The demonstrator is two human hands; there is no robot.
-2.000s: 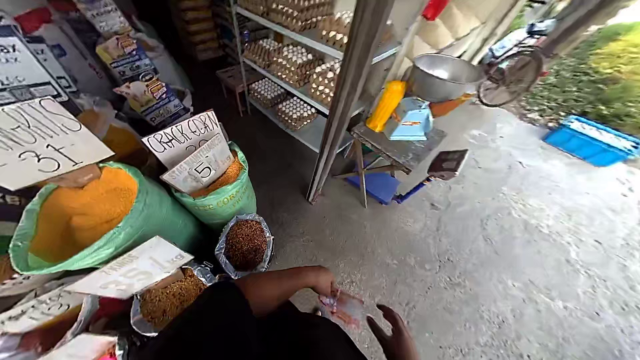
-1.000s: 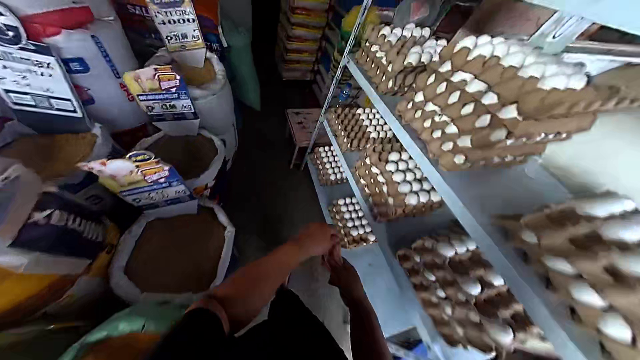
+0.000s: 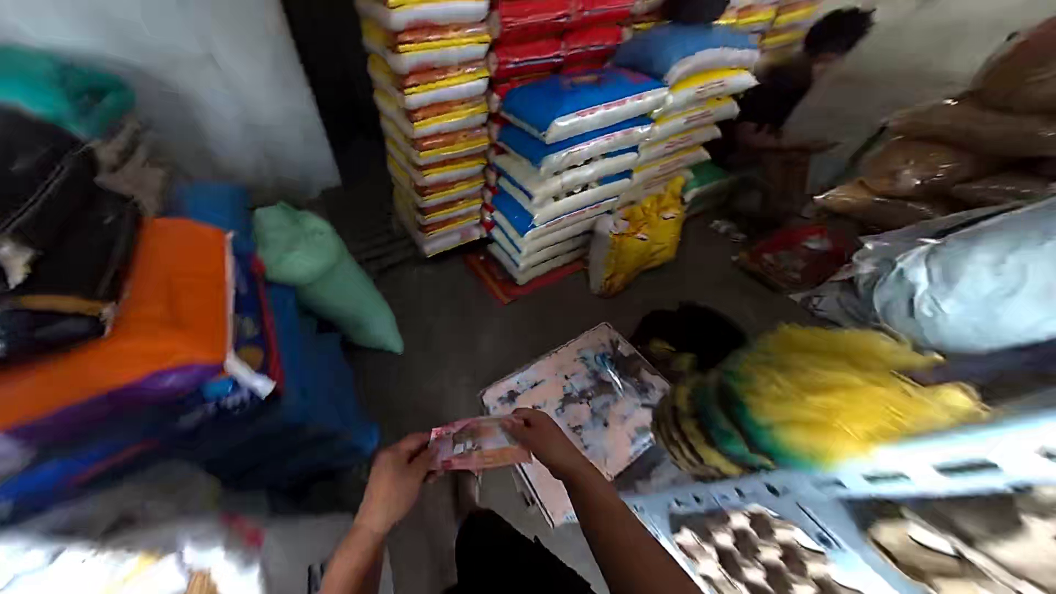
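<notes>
A reddish banknote (image 3: 478,444) is stretched between my two hands at the lower middle of the head view. My left hand (image 3: 400,474) pinches its left end, and my right hand (image 3: 540,437) grips the right end. Whether it is one note or several cannot be told. Just beyond and to the right of my right hand is a low stool or table with a worn, paint-spotted top (image 3: 586,388).
Stacked printed sacks (image 3: 569,148) stand ahead. A green sack (image 3: 326,276) leans at left beside an orange sack (image 3: 173,305). A person (image 3: 771,99) is at the back right. Yellow-green sacks (image 3: 825,396) and a metal shelf (image 3: 866,487) with egg trays (image 3: 751,549) border the right.
The view has moved from the shop front, past the egg shelves, to the stacked sacks. My hands were apart two seconds ago, then together; now they hold the banknote spread between them.
</notes>
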